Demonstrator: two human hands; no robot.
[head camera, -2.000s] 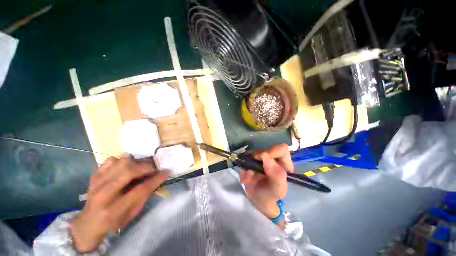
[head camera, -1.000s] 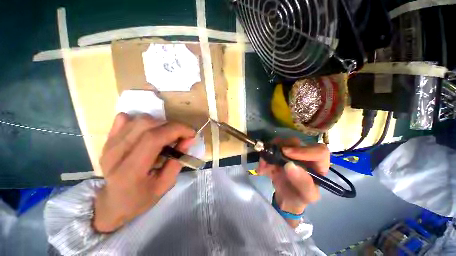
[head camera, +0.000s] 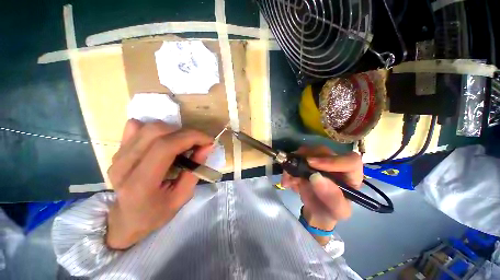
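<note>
My left hand (head camera: 156, 178) is over the lower left of the work pad (head camera: 205, 109). It pinches the end of the thin solder wire (head camera: 221, 134) and also holds the tweezers (head camera: 204, 172), their pale rear end pointing right. My right hand (head camera: 324, 186) holds the soldering iron (head camera: 263, 147) by its black handle. The iron's tip points up-left, close to the wire's end; whether they touch is too small to tell. White octagonal pads (head camera: 187, 66) lie on the cardboard, one with pen marks, one partly under my left hand. No circuit board assembly is visible.
The tip cleaner (head camera: 355, 106) with shiny metal wool stands right of the pad, below the fume fan (head camera: 312, 33). A black box (head camera: 422, 90) with cables is at the right. Masking tape (head camera: 226, 71) crosses the pad. Another person's white sleeve (head camera: 463, 191) is at the far right.
Since two seconds ago my left hand has moved right and turned, bringing the wire's end near the iron's tip. The view has shifted closer. Over the last second both hands have hardly moved.
</note>
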